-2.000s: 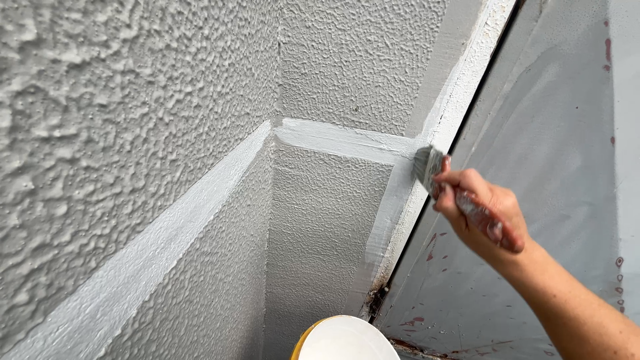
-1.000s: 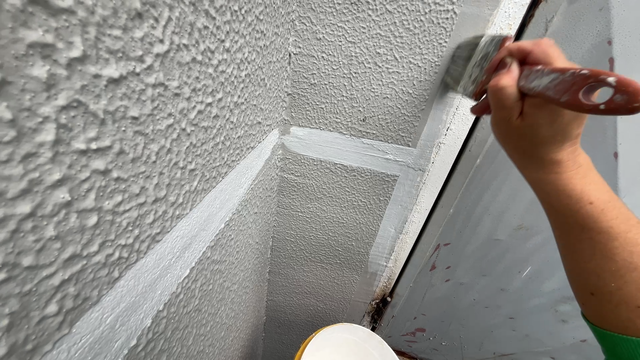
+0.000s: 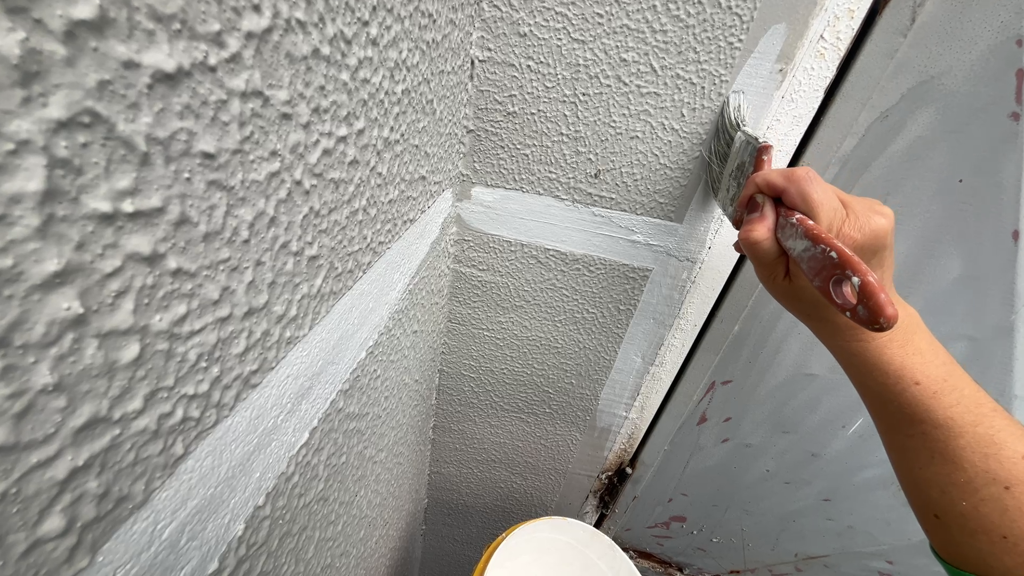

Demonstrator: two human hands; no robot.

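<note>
My right hand [image 3: 816,232] grips a paintbrush [image 3: 832,264] by its red-brown, paint-spattered handle near the metal ferrule. Its grey, paint-wet bristles [image 3: 726,140] rest against the smooth grey strip along the wall's right edge, above where a horizontal light band [image 3: 568,224] meets it. Fresh-looking pale paint [image 3: 760,76] shows on that strip above the brush. Another light band [image 3: 296,376] runs diagonally down the left textured wall [image 3: 200,176] from the corner. My left hand is out of view.
A round white surface with a yellow rim [image 3: 560,552], perhaps a paint container, is at the bottom. A white frame edge [image 3: 816,72] borders a grey panel [image 3: 800,448] with reddish marks. Dark, damaged material [image 3: 612,484] lies at the frame's lower end.
My right hand first moved up along the edge strip with the brush, then came down a little. Pale paint now shows on the upper strip, which was plain grey two seconds ago.
</note>
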